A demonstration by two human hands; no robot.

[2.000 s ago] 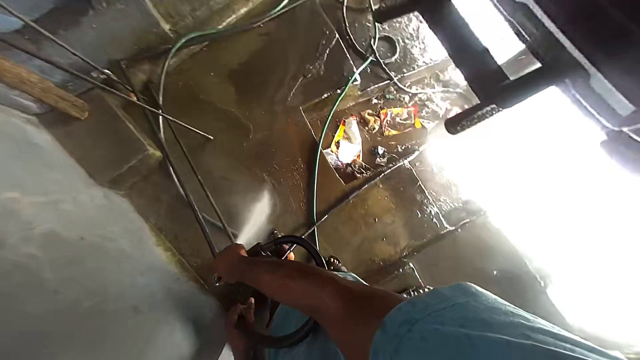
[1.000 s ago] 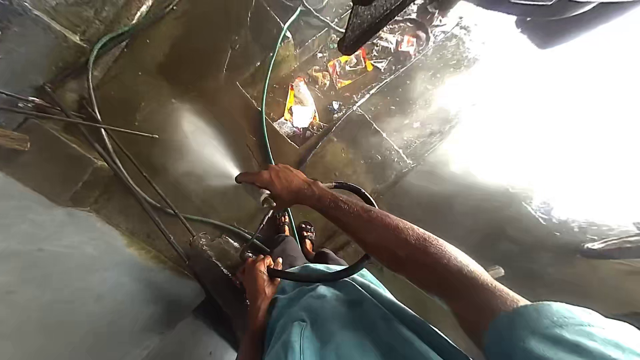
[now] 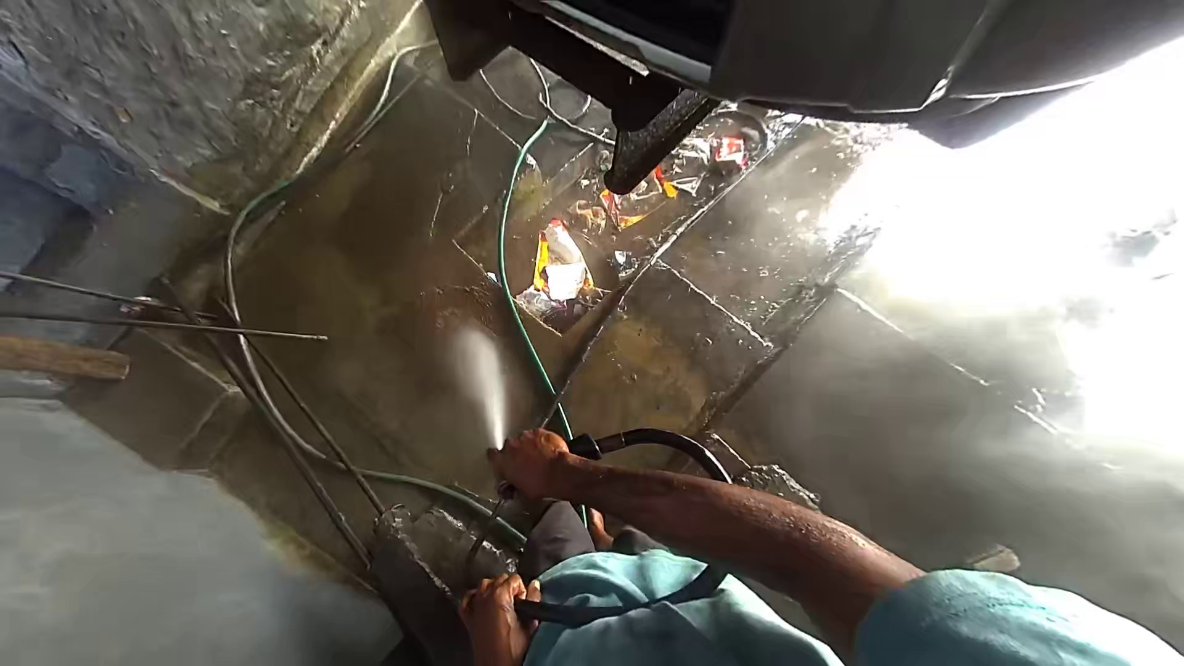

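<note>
My right hand is closed around a spray gun, mostly hidden by the fingers, and a white jet of water leaves it toward the wet floor. From the gun's rear a thick black hose loops round past my right forearm. Lower down, my left hand grips that hose in front of my teal shirt. A thin green hose runs along the floor beyond my right hand.
Plastic wrappers lie in the water ahead. A dark vehicle part hangs overhead. At left are metal rods, a wooden pole, another hose and a rough wall. A broken block stands beside my legs.
The water jet pointed up and left a second ago; it now points more directly away from me. The dark vehicle part takes up more of the top of the view. Both hands keep their hold.
</note>
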